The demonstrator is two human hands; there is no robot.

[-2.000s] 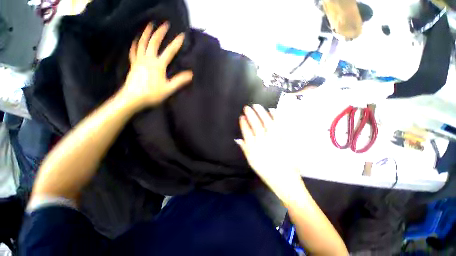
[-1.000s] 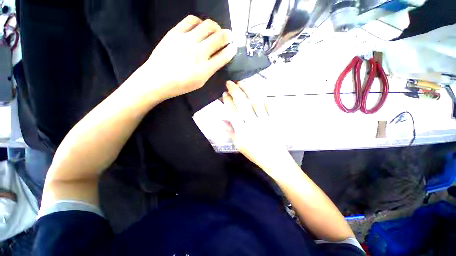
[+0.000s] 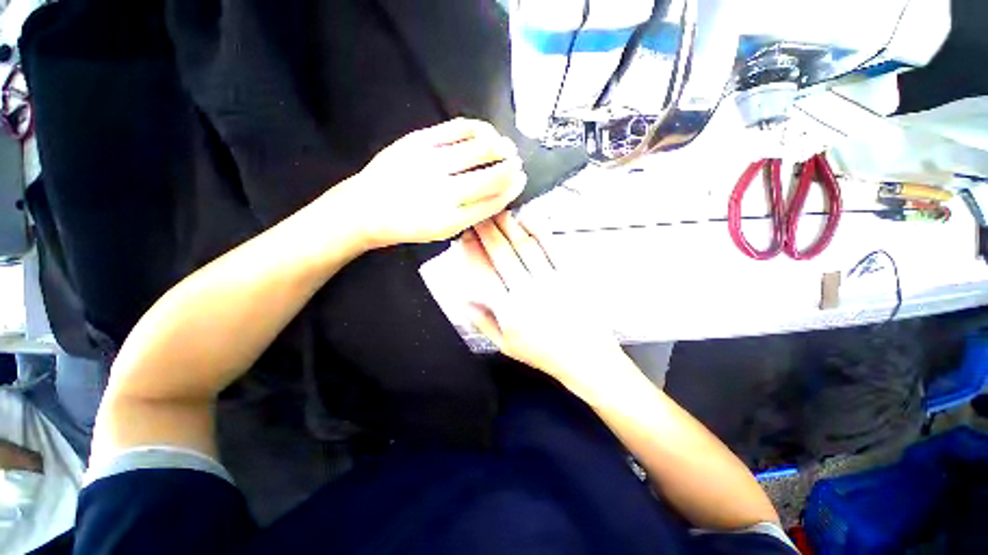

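A large black garment piece [image 3: 358,314] covers the left of the table and hangs over my lap. Its edge runs up to the presser foot and needle [image 3: 594,139] of the white sewing machine [image 3: 715,54]. My left hand [image 3: 460,179] lies on the cloth just left of the needle, fingers bent with their tips on the cloth edge. My right hand [image 3: 515,293] is just below it on the white table top, fingertips at the cloth edge by my left fingers. Whether either hand pinches the cloth is hidden.
Red-handled scissors [image 3: 784,208] lie right of the needle. Small yellow and dark tools [image 3: 915,201], a brown tab [image 3: 831,289] and a thread curl lie further right. Blue crates [image 3: 894,499] stand on the floor at lower right. A person's arm shows at far left.
My left hand has come down from flat on the heaped cloth to the edge by the needle. My right hand has moved left to meet it. The cloth is now spread flatter.
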